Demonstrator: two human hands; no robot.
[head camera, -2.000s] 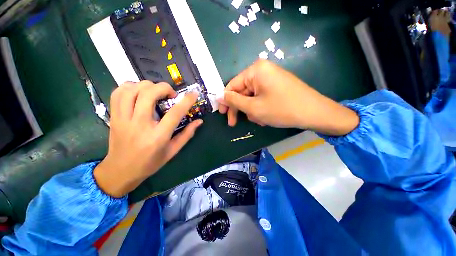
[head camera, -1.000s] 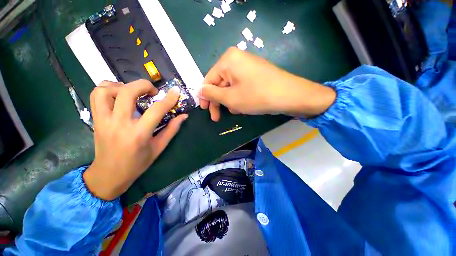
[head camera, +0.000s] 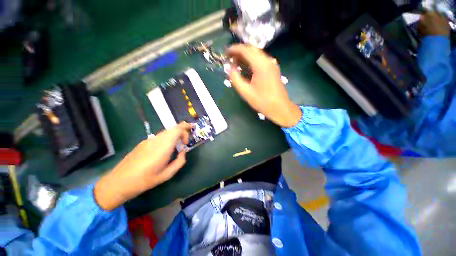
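Note:
A black phone mid-frame (head camera: 179, 102) with small orange marks lies on a white pad (head camera: 160, 106) in front of me. Its circuit board (head camera: 203, 129) is at the near end. My left hand (head camera: 150, 159) rests at that near end, fingertips at the board's left edge; blur hides whether they grip it. My right hand (head camera: 263, 82) is raised off the phone, over a pile of small loose parts (head camera: 210, 54) and white pieces (head camera: 228, 82). Its fingers are bent and blurred; whether they hold anything cannot be told.
A thin gold strip (head camera: 242, 153) lies near the bench edge. Phones on black pads stand at left (head camera: 75, 125) and right (head camera: 372, 65). A pale rail (head camera: 150, 47) crosses behind. A clear-silver bag (head camera: 257, 22) is at the back. Another person's hand (head camera: 434, 23) is at far right.
My right hand has left the phone's near end and moved up and away to the loose parts. My left hand stays at the board, its fingers now less over it. The view has shifted and widened.

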